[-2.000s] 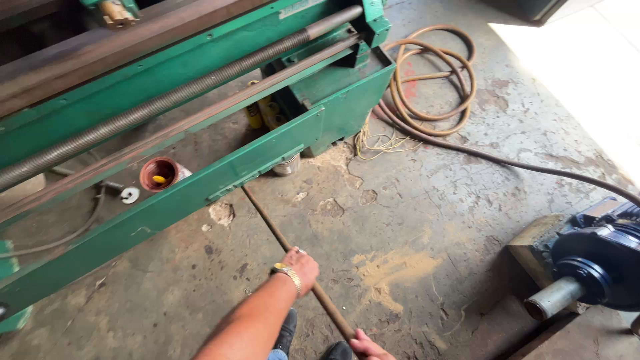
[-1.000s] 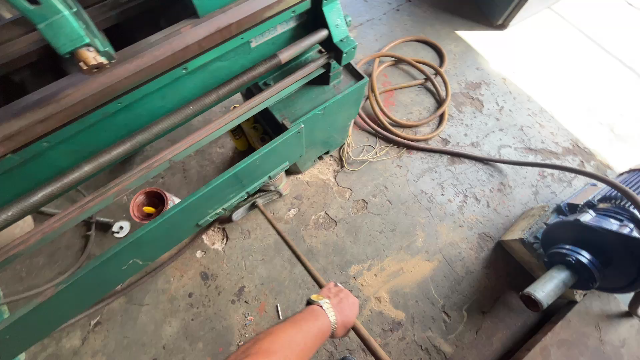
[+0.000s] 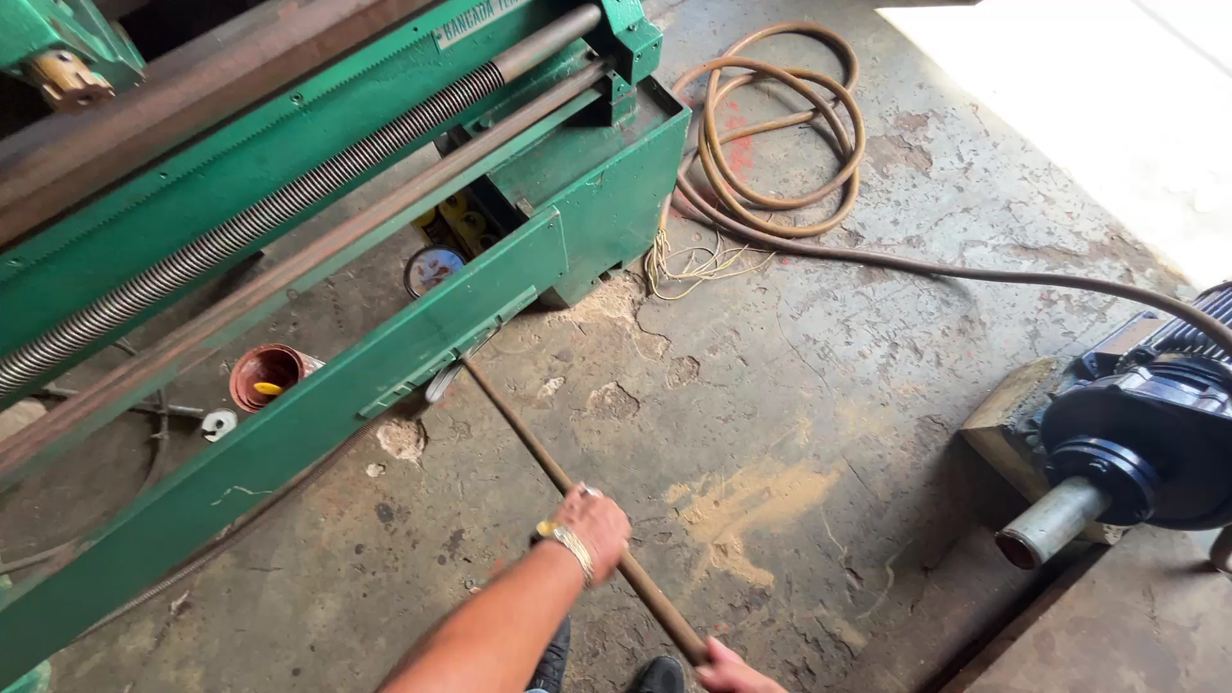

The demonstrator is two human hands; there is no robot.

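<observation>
A long wooden pole [image 3: 525,433] runs down and right from under the lower rail of a green lathe [image 3: 462,327]. My left hand [image 3: 592,529], with a metal bracelet at the wrist, is closed around the pole about midway. Nearer the bottom edge, my right hand [image 3: 731,669] grips its lower part and is partly out of view. A grey looped thing [image 3: 445,380] lies by the pole's far end under the rail; the tip itself is hidden. My shoes [image 3: 659,676] show below the left hand.
Coiled hose [image 3: 852,144] and loose thin wires [image 3: 688,274] lie beyond the lathe's end. An electric motor with a metal shaft [image 3: 1054,520] stands on a wooden block [image 3: 1011,409] at right. Behind the rail are a reddish container [image 3: 252,366] and a white disc [image 3: 218,424]. Sawdust-like powder [image 3: 751,510] marks the floor.
My right hand, seen on the pole two seconds ago and out of view one second ago, shows on it again. The grey looped thing by the pole's end shows less than one second ago.
</observation>
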